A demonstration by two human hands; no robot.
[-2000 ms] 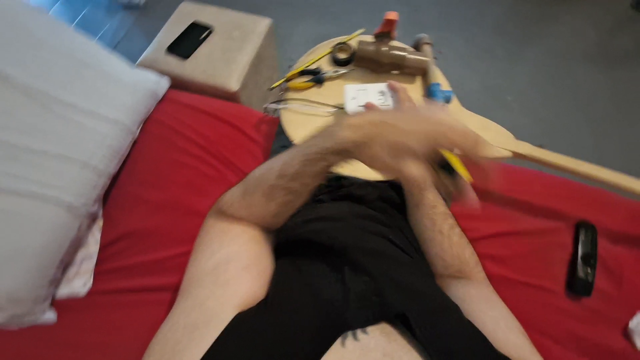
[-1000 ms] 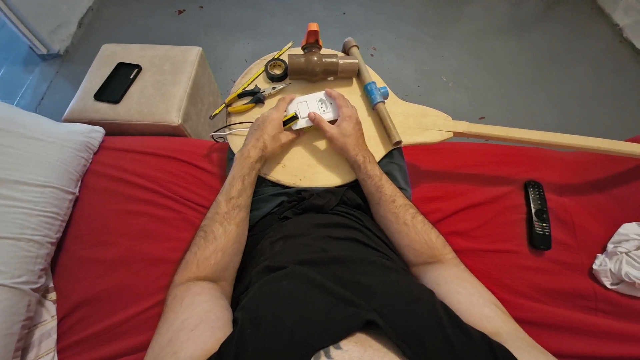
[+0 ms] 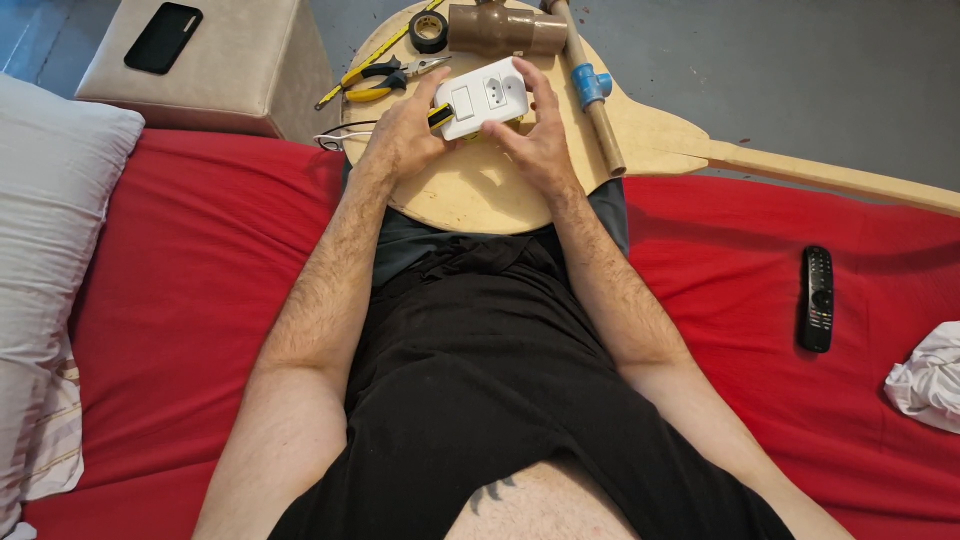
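Note:
Above a round wooden board, a white wall plate with a switch and a power socket is held tilted between both hands. My left hand grips its left end, along with a small black-and-yellow tool whose kind I cannot tell. My right hand holds the right end, thumb at the lower edge and fingers at the upper right corner. Part of a yellow piece shows beneath the plate. Long-nose pliers with yellow-and-black handles lie just beyond my left hand. A black and a white wire stick out left of it.
Black tape, a yellow folding rule, a brown valve and a brown pipe with a blue tee lie on the board. Its long handle extends right. A phone rests on a beige ottoman; a remote lies on red cloth.
Two seconds ago my hands were blurred in motion over the board, with the plate beyond them. Since one second ago both hands hold the plate; it is now tilted more.

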